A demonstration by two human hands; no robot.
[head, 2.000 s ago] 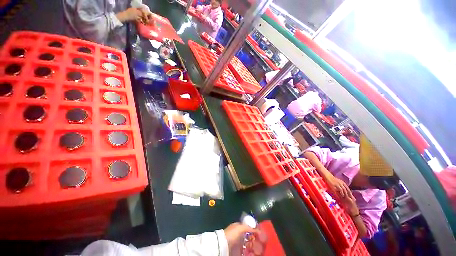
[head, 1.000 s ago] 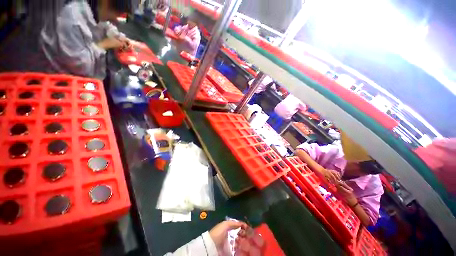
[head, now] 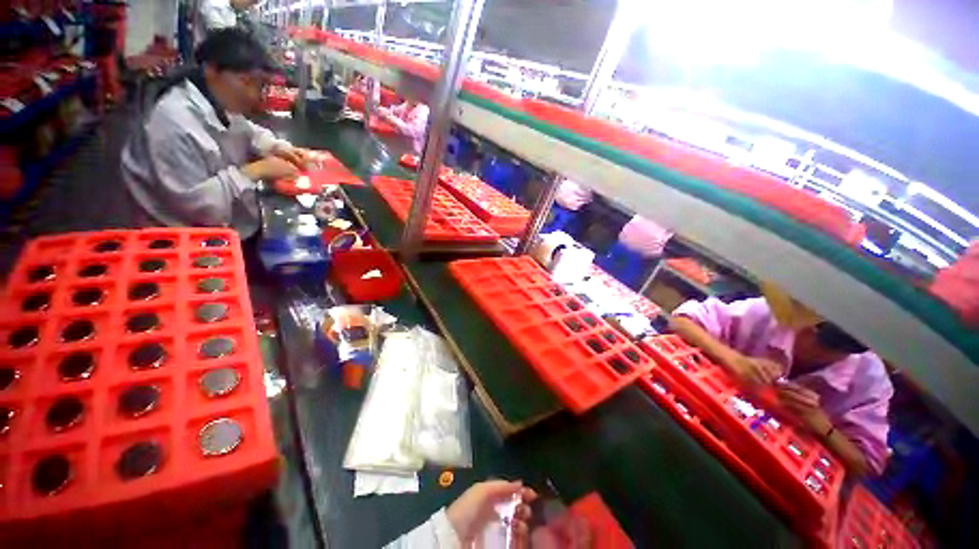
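Observation:
My left hand (head: pixel 483 510), in a white sleeve, is at the bottom edge of the view, partly cut off. Its fingers are closed on a clear film sheet (head: pixel 556 530) with pale round discs, which looks pinkish over the red mat (head: pixel 607 521). The lower part of the sheet is cut off by the picture's edge. My right hand is not in view.
A stack of red trays (head: pixel 177 413) with dark round parts stands at left. Bags of film stock (head: pixel 403 402), a yellow-orange ring (head: pixel 447 478) and a red bin (head: pixel 365 275) lie ahead. More red trays (head: pixel 558 332) stand right of them. Other workers sit beyond.
The camera view has shifted, showing more of the room and the grey-clad worker. My left hand sits slightly lower in the frame and still holds the film.

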